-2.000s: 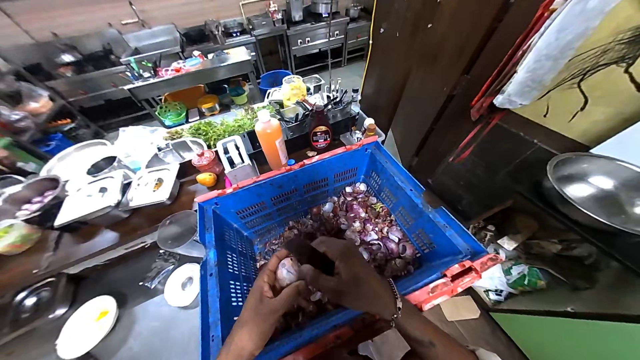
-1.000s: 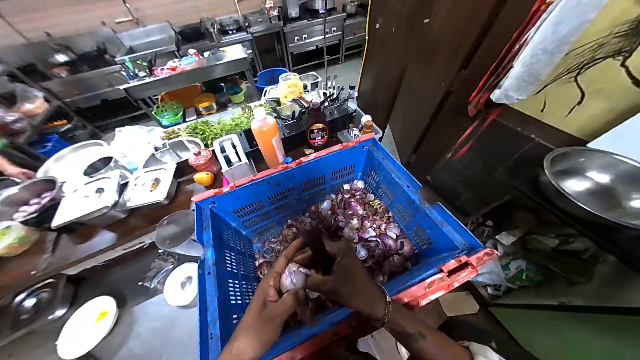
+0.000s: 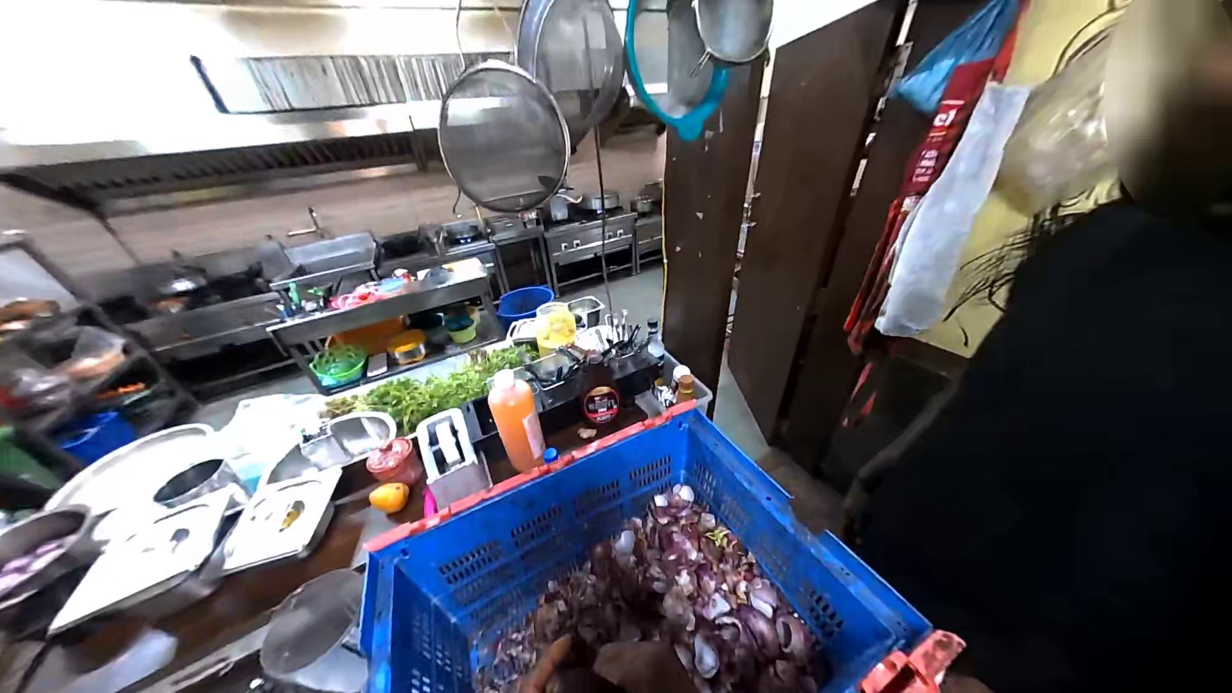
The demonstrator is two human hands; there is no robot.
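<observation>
A blue plastic crate (image 3: 577, 500) with a red rim holds a heap of purple onions and loose onion skins (image 3: 722, 597). At the bottom edge of the view, only part of my left hand (image 3: 549, 669) shows, low over the heap. Close on its right, my right hand (image 3: 640, 666) is also cut off by the frame edge. Dark blur and the frame edge hide whatever lies between the fingers, so their hold cannot be made out.
A person in dark clothing (image 3: 1049, 462) stands close at the right. Behind the crate are an orange bottle (image 3: 517, 419), a dark bottle (image 3: 599, 390) and leafy greens (image 3: 423, 395). Steel trays (image 3: 279, 525) lie left, with a strainer (image 3: 313, 626) beside the crate. Sieves (image 3: 505, 140) hang above.
The view has swung upward, leaving my hands at the bottom edge. A person in dark clothing now fills the right side. The pale onion seen in my left hand earlier is out of sight.
</observation>
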